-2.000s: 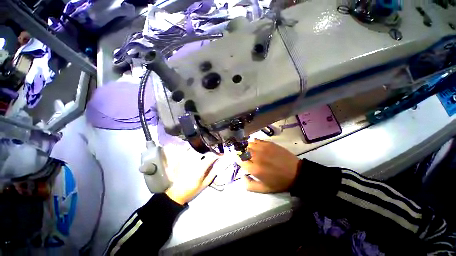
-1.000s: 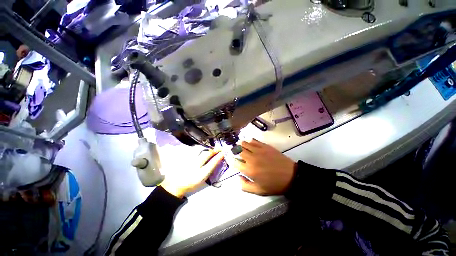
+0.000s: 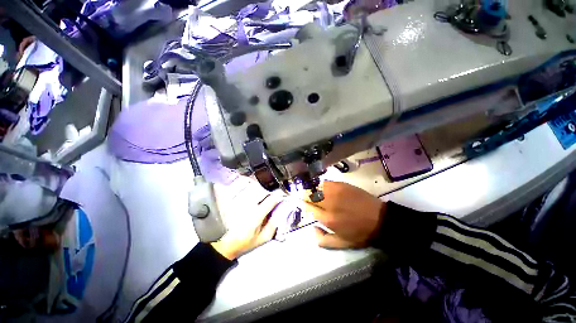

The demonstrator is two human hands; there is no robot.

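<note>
A small purple piece (image 3: 293,217) lies between my hands below the needle area, partly washed out by the lamp light. My left hand (image 3: 251,234) lies flat on the table to its left, fingertips at the piece. My right hand (image 3: 346,213) is bent at its right, fingers close to the presser foot (image 3: 308,183), with a small dark item (image 3: 316,196) at its fingertips. The fingertips of both hands are partly lost in glare, so I cannot tell how firmly they grip. The cream sewing machine head (image 3: 328,88) is above my hands.
A white lamp (image 3: 207,211) on a bendy neck stands left of the needle. A phone (image 3: 405,158) lies under the machine arm. Lilac panels (image 3: 155,132) lie left of the head. Cloth strips (image 3: 252,28) are heaped behind. Plastic bags (image 3: 31,189) are at the far left.
The view shifted and shifted back. The purple piece between my hands looks smaller than one second ago. The phone screen has gone dimmer. My hands stay at the needle.
</note>
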